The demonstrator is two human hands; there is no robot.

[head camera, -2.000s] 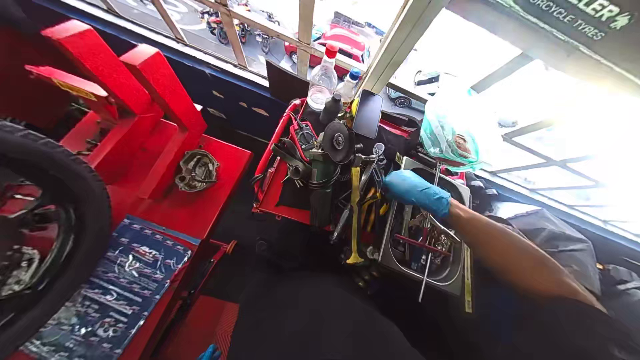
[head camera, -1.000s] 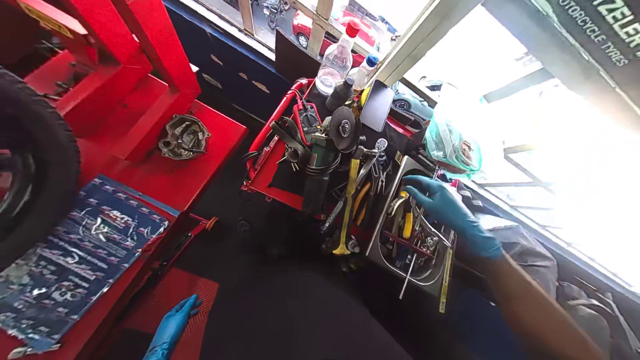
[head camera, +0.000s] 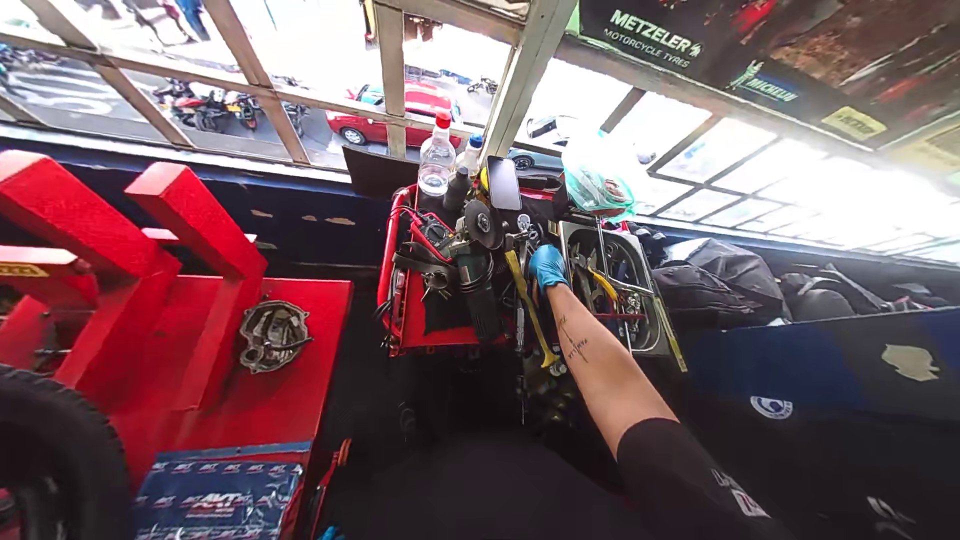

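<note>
My right hand point(head camera: 548, 267), in a blue glove, reaches down among the tools of a red tool cart point(head camera: 442, 346); its fingers are hidden, so any grip cannot be seen. Beside it on the left lies a yellow-handled tool point(head camera: 531, 307). To its right a metal tray point(head camera: 651, 346) holds pliers with yellow grips point(head camera: 602, 285) and other hand tools. An angle grinder point(head camera: 477, 283) with a dark disc lies left of the hand, near a multimeter point(head camera: 435, 231). Only a bit of my left hand's blue glove point(head camera: 331, 533) shows at the bottom edge.
A red metal stand point(head camera: 300, 405) on the left bears an engine cover point(head camera: 274, 337) and a blue printed sheet point(head camera: 217, 495), with a tyre point(head camera: 56, 450) beside it. Bottles point(head camera: 436, 161), a phone point(head camera: 504, 183) and a plastic bag point(head camera: 596, 176) are at the cart's back. Dark bags point(head camera: 720, 281) lie right.
My right hand has moved left from above the metal tray to the tools beside it. My left hand, seen low in the view a second ago, is now almost out of frame. The view has shifted.
</note>
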